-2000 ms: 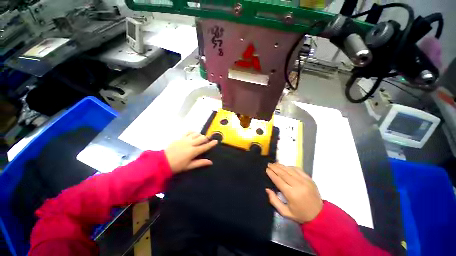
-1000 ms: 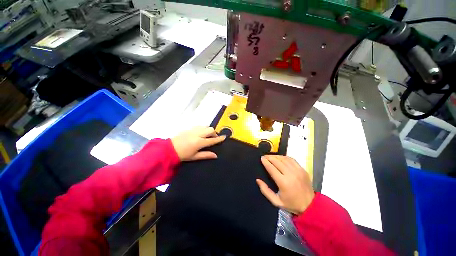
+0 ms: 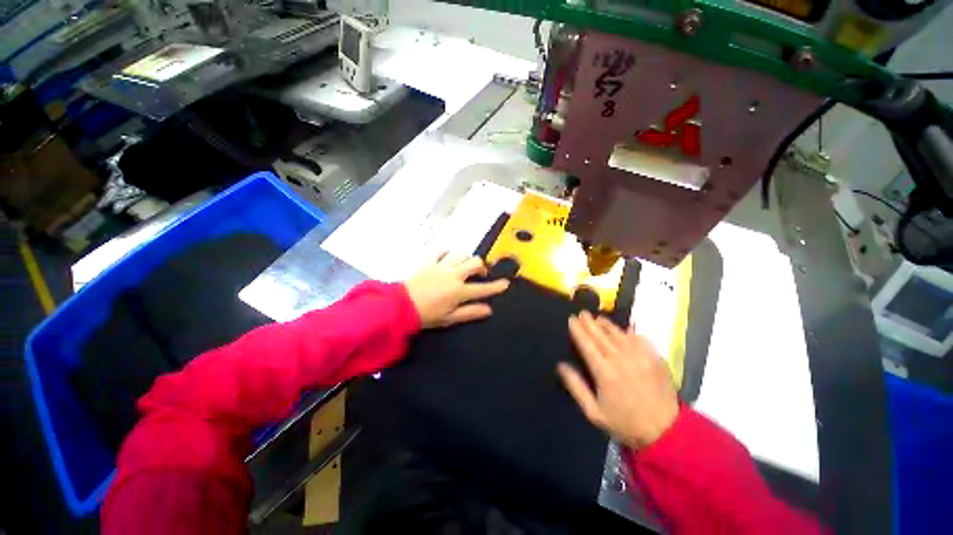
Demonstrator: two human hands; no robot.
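Note:
A black fabric panel (image 3: 491, 366) lies under the yellow clamp template (image 3: 543, 246) and hangs toward me. Its dark edges show at both sides of the template. My left hand (image 3: 455, 291) lies palm down on the fabric, fingertips at the template's left front notch. My right hand (image 3: 627, 381) lies on the fabric's right part, fingertips just in front of the right notch. Both hands have fingers spread and grip nothing visible. A dark round area shows in each notch; I cannot tell piece from opening. The orange needle area (image 3: 601, 259) is above the template's right part.
The pinkish-grey machine head (image 3: 669, 157) stands over the template. A white feed plate (image 3: 758, 355) surrounds the area. A blue bin (image 3: 65, 439) with black fabric is at left, another blue bin (image 3: 922, 449) at right. A control panel (image 3: 920, 308) is at the right edge.
The view has turned left, so the machine appears further right. My right fingertips have moved in toward the right notch. My left hand stays at the left notch.

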